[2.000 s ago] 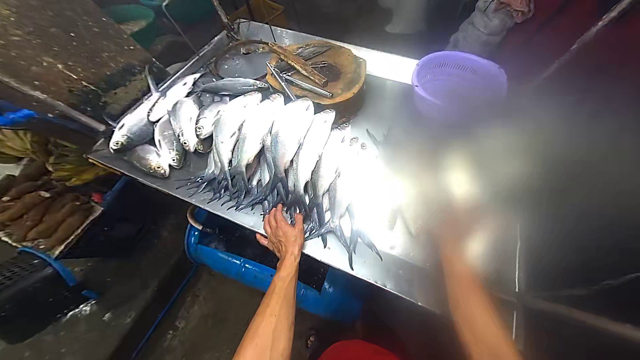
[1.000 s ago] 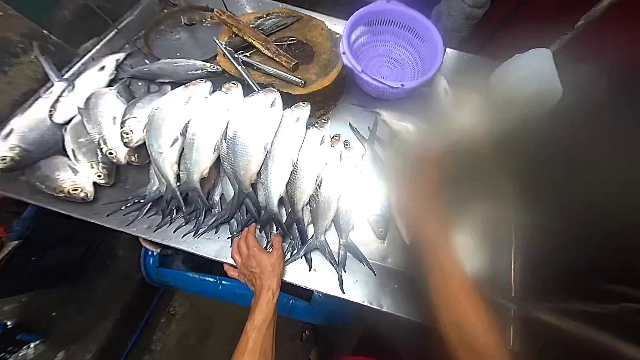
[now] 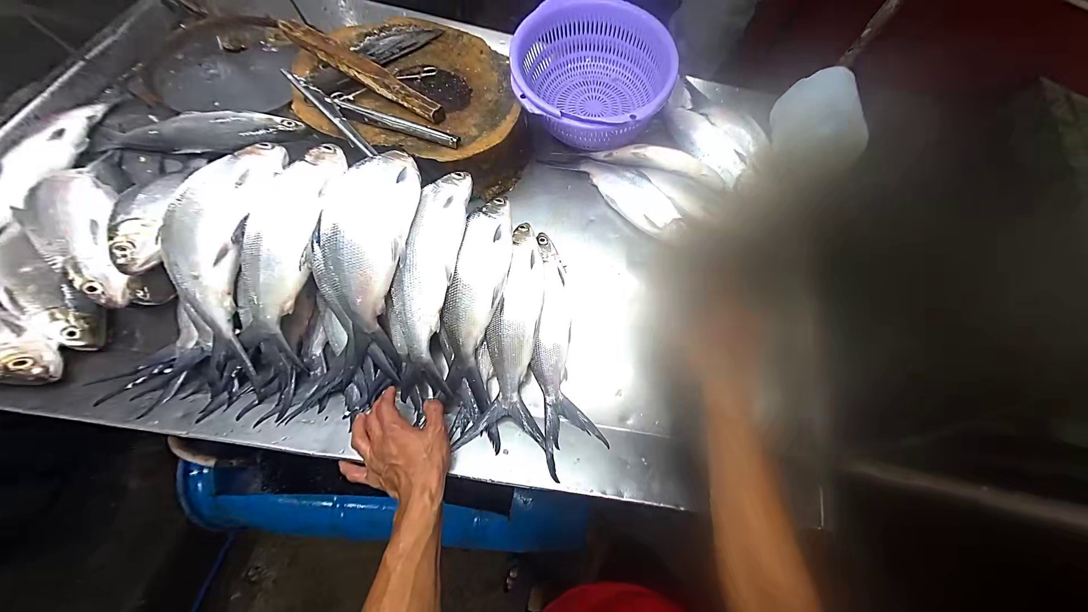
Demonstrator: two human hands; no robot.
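Several silvery fish (image 3: 361, 238) lie side by side on a metal table (image 3: 595, 323), heads toward the far side and dark forked tails toward the near edge. My left hand (image 3: 399, 446) rests with bent fingers at the tails in the middle of the row; whether it grips one cannot be told. Over the table's right part is my right hand (image 3: 722, 323), blurred by a smear on the view, so its fingers and anything in them are hidden. Near it, a group of smaller fish (image 3: 633, 194) lies beside a purple plastic basket (image 3: 595, 72).
A round wooden chopping block (image 3: 489, 93) holds knives and a wooden-handled tool (image 3: 361, 68). More fish (image 3: 72, 229) are heaped at the left. Below the near edge lies a blue plastic barrel (image 3: 297, 510). A pale rounded object (image 3: 818, 115) is at the upper right.
The view has come closer to the table. Small fish now show beside the basket, where the earliest frame shows only bright glare and blur. My left hand stays by the tails.
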